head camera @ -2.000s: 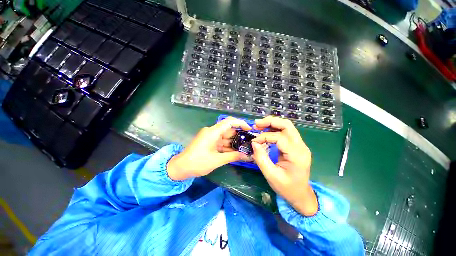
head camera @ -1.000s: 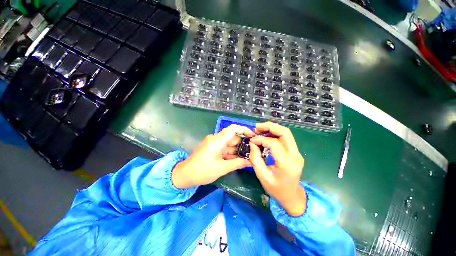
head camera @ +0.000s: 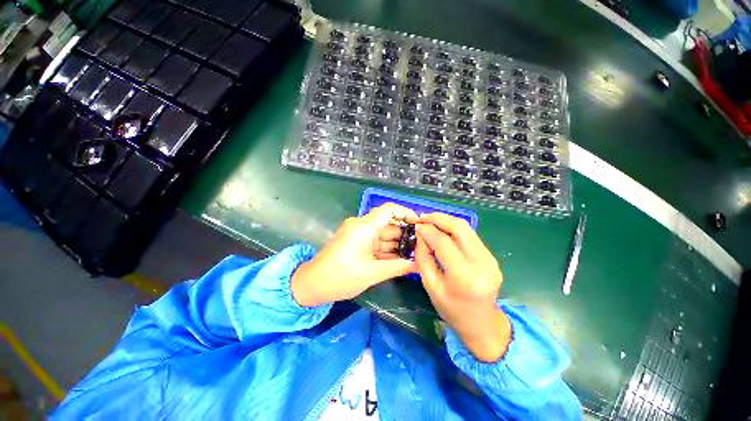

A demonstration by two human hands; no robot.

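My left hand (head camera: 350,256) holds a small black glossy housing (head camera: 407,241) between thumb and fingers. My right hand (head camera: 461,267) touches the housing's right side with thumb and index fingertips pinched together. Whether a tiny part is between these fingertips cannot be seen. Both hands are over a small blue parts bin (head camera: 420,200). Only the bin's back part shows; its contents are mostly hidden by my hands.
A clear blister tray (head camera: 428,119) with rows of small dark components lies behind the bin. A black blister tray (head camera: 156,99) with two loose units is at left. Silver tweezers (head camera: 575,253) lie at right. Black units (head camera: 718,220) sit on the green belt beyond.
The housing has been turned more edge-on in my left hand. My right fingers have closed together at its side, uncovering more of the bin's back edge. Units on the belt have shifted right.
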